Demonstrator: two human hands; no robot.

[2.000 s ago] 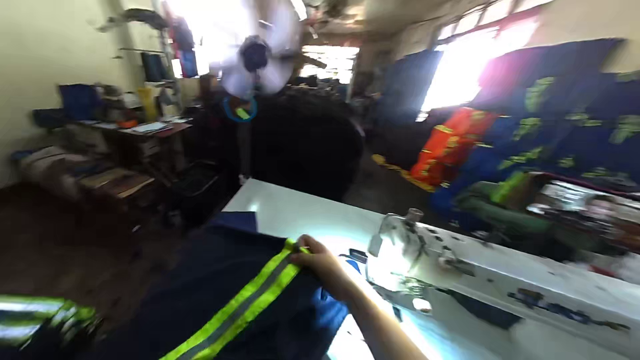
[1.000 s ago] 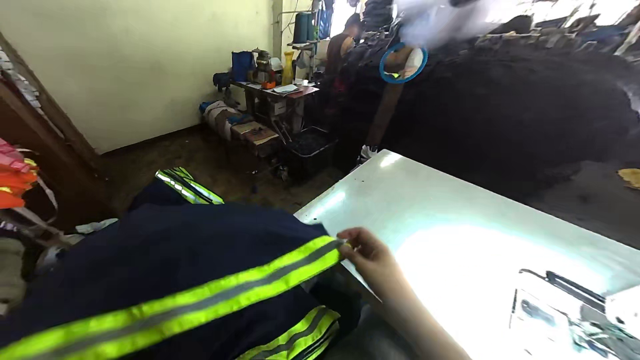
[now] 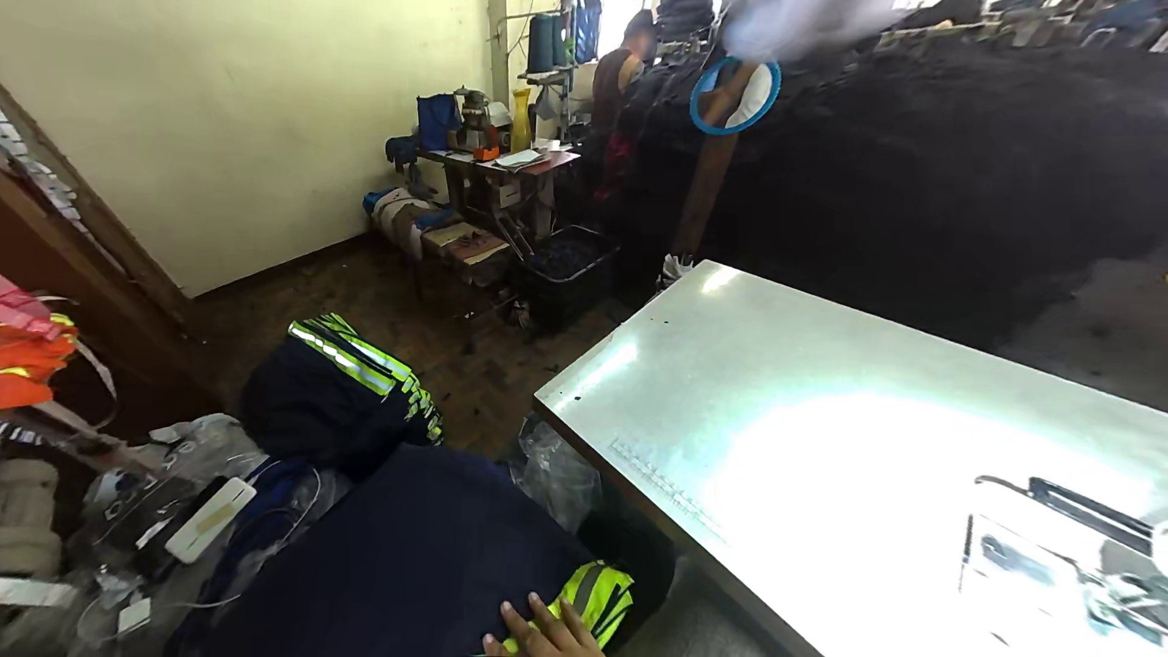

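One of my hands [image 3: 546, 631] shows at the bottom edge, fingers spread and resting on the reflective yellow band of a dark navy garment [image 3: 411, 547]. From its place at the lower centre and the earlier frames it looks like my right hand. My left hand is out of view. Farther back lies a stack of navy cloth [image 3: 315, 401] with yellow and silver reflective strips [image 3: 351, 351]. To the right stands a white sewing table [image 3: 803, 365], with part of a sewing machine [image 3: 1040, 566] at its lower right.
At left are plastic bags, a white power bank-like device [image 3: 212, 520] and orange cloth [image 3: 32, 360]. A clear plastic bag [image 3: 561, 474] hangs beside the table edge. Behind stand a work table [image 3: 547, 162], a black crate [image 3: 566, 255], a person [image 3: 620, 78] and a large dark heap [image 3: 912, 182].
The banded garment, pinched and held up by my hand one second ago, now lies lower at my lap side. My hand has moved down and rests on it with spread fingers.
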